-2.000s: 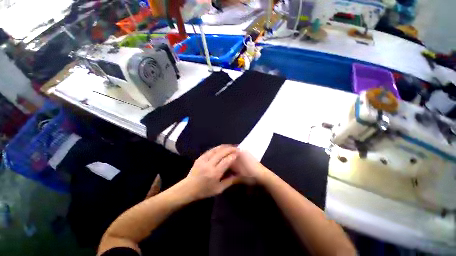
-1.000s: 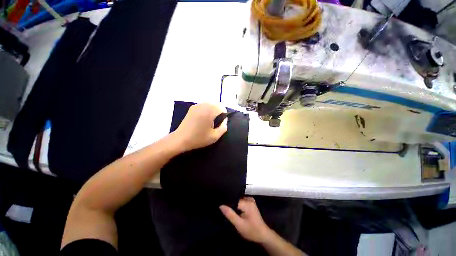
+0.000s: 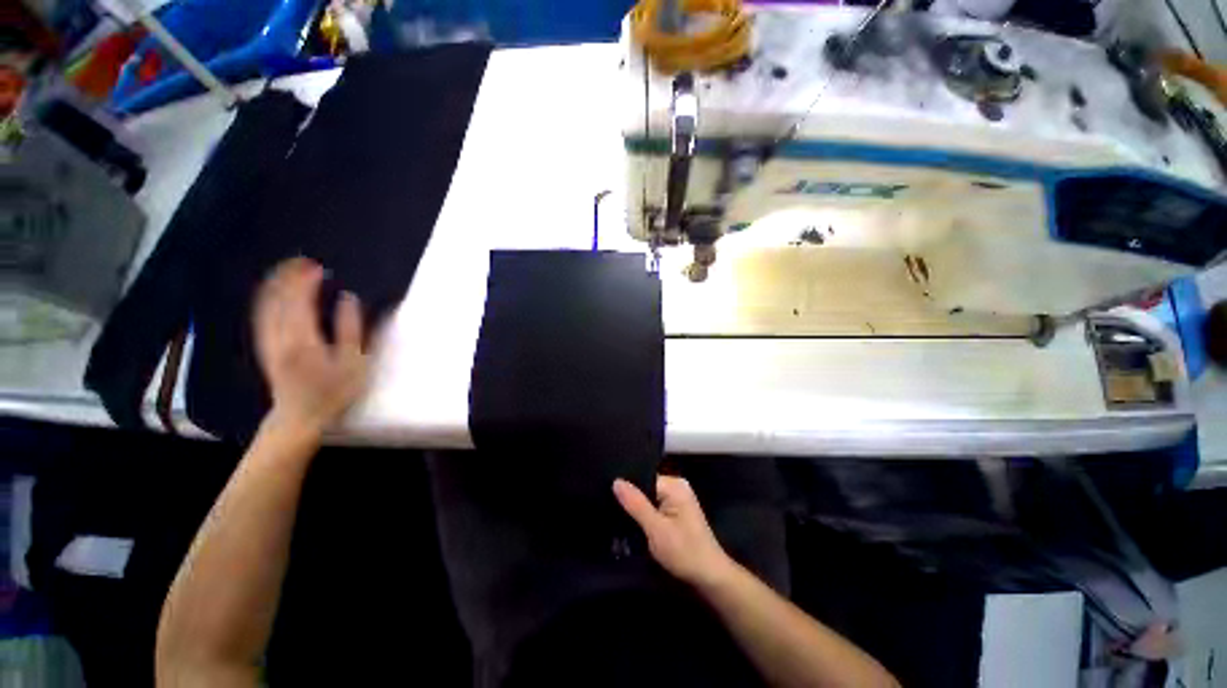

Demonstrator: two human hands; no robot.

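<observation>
A black fabric panel [image 3: 568, 343] lies on the white table with its far right corner at the presser foot and needle [image 3: 655, 253]. Its near end hangs over the front edge into the lap. My right hand [image 3: 677, 527] pinches the panel's right edge just below the table edge. My left hand [image 3: 312, 343], blurred, is over the stacked black cut pieces [image 3: 363, 175] at the left, fingers apart. The white sewing machine [image 3: 861, 175] has a blue stripe and stands to the right of the panel.
A yellow-orange ring [image 3: 690, 32] lies on top of the machine head. Part of another machine [image 3: 67, 222] stands at the far left. A blue basket [image 3: 222, 54] is at the back left. Dark fabric [image 3: 928, 524] lies below the table at the right.
My left hand has left the panel's far end and moved left over the stacked pieces. My right hand still grips the panel's right edge. The view has shifted slightly.
</observation>
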